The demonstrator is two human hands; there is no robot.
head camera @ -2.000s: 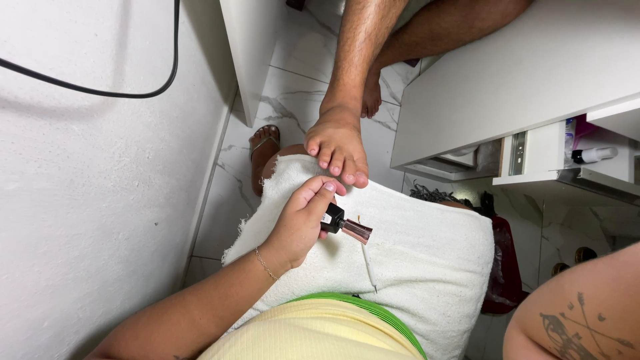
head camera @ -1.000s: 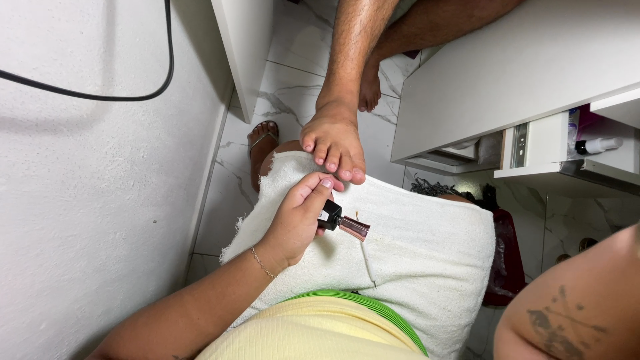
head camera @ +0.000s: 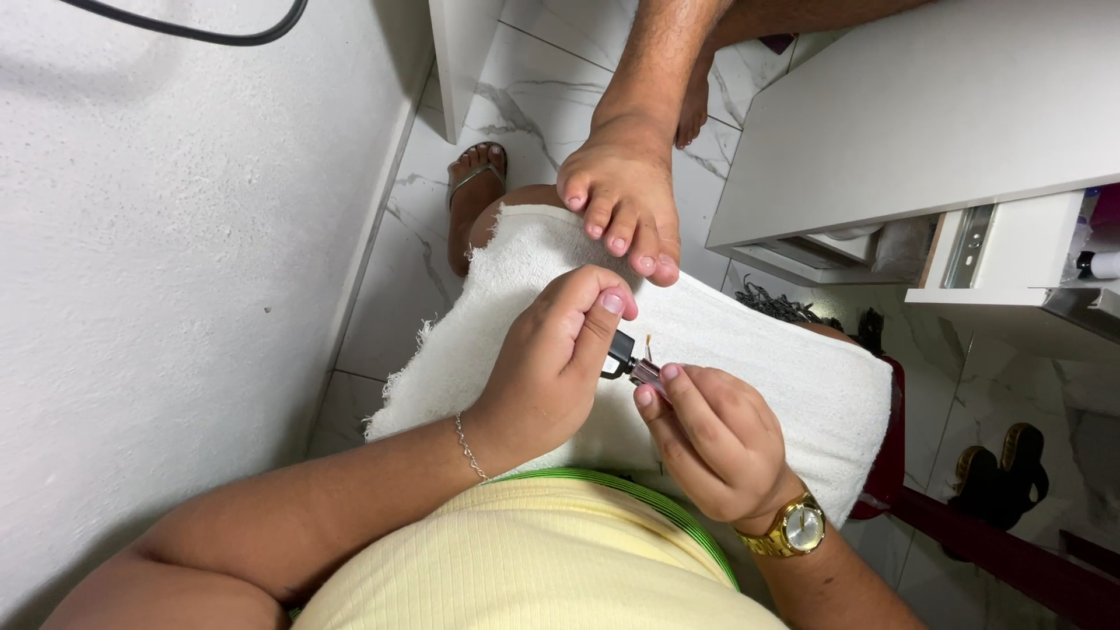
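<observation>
My left hand [head camera: 564,354] is closed around a small black bottle [head camera: 619,350], most of it hidden by the fingers. My right hand [head camera: 713,429], with a gold watch [head camera: 792,527] at the wrist, pinches the metallic pinkish cap or handle [head camera: 649,374] at the bottle's end. A thin brush tip [head camera: 648,343] sticks up beside that cap; what holds it is hidden. Both hands are over a white towel [head camera: 770,376] spread across my lap. Another person's bare foot [head camera: 626,188] rests at the towel's far edge, its toes just beyond my left hand.
A white cabinet [head camera: 857,122] with an open drawer [head camera: 997,245] stands at the right. A rough white wall [head camera: 175,227] fills the left side, with a black cable [head camera: 201,33] above. Dark sandals [head camera: 997,481] lie on the marbled tile floor [head camera: 411,289] at the lower right.
My right hand has come in from the right and now holds the metallic cap. My left hand still holds the black bottle. The other person's foot stays in place.
</observation>
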